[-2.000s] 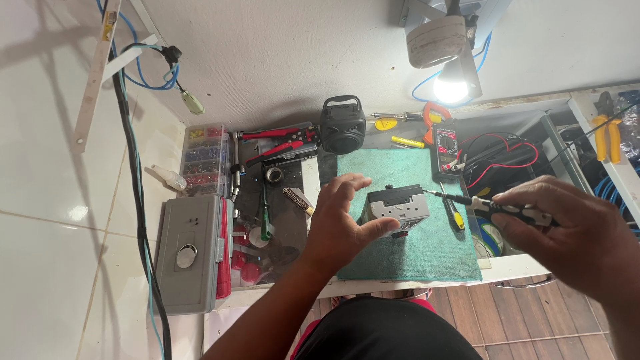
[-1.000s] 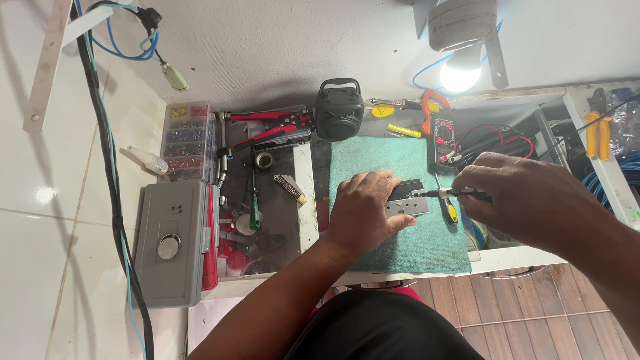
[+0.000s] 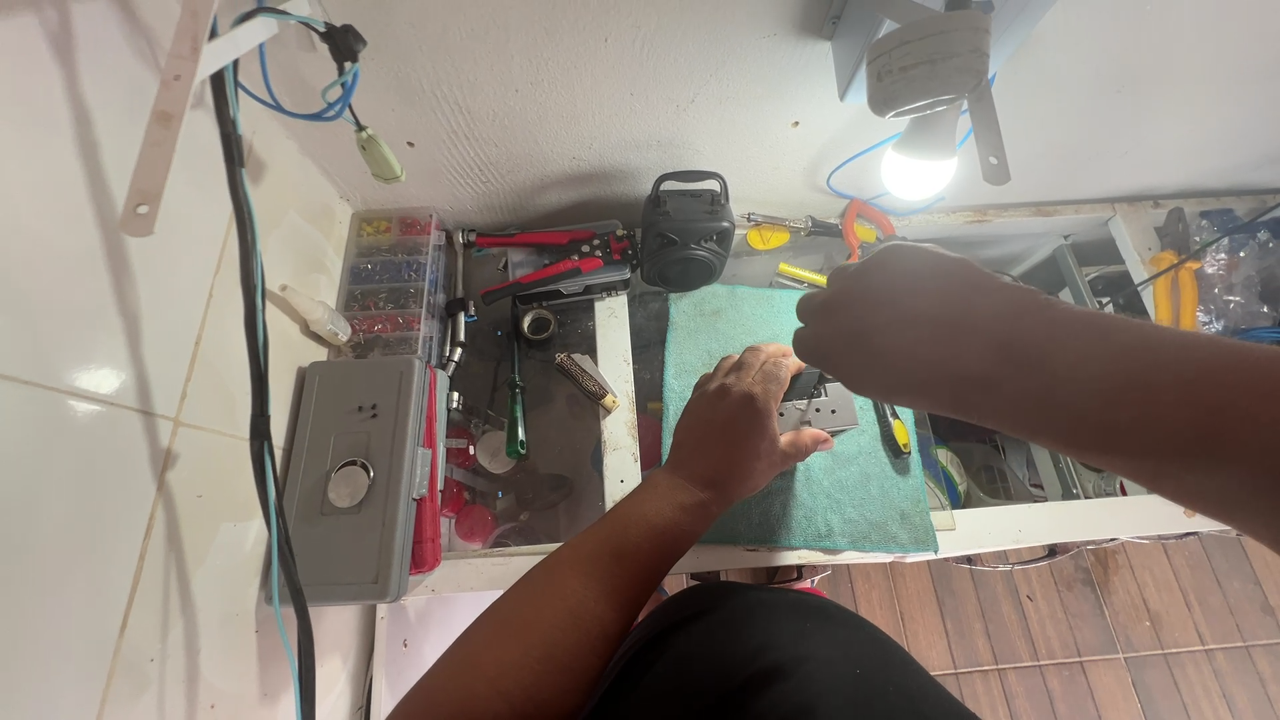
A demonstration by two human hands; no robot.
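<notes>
On a green cloth [image 3: 850,510] lies a small grey and black boxy device [image 3: 822,410], with metal plates and small holes. My left hand [image 3: 735,420] grips its left side, thumb along the near edge. My right hand [image 3: 890,330] is closed above the device's far right corner. A screwdriver was in that hand in earlier frames; now the fist and forearm hide most of whatever it holds, and only a thin shaft seems to show over the device. A yellow and black handled tool [image 3: 893,430] rests on the cloth to the device's right.
A grey case [image 3: 350,480] and a compartment box of small parts [image 3: 390,285] stand left. Red-handled wire strippers [image 3: 555,262], a black speaker [image 3: 686,235], a green screwdriver [image 3: 515,415] and a folding knife [image 3: 587,382] lie nearby. A lit bulb [image 3: 920,165] hangs at the back.
My left hand has closed around the device, which it was only beside two seconds ago. My right hand, earlier to the device's right with the screwdriver pointing left, is now above it.
</notes>
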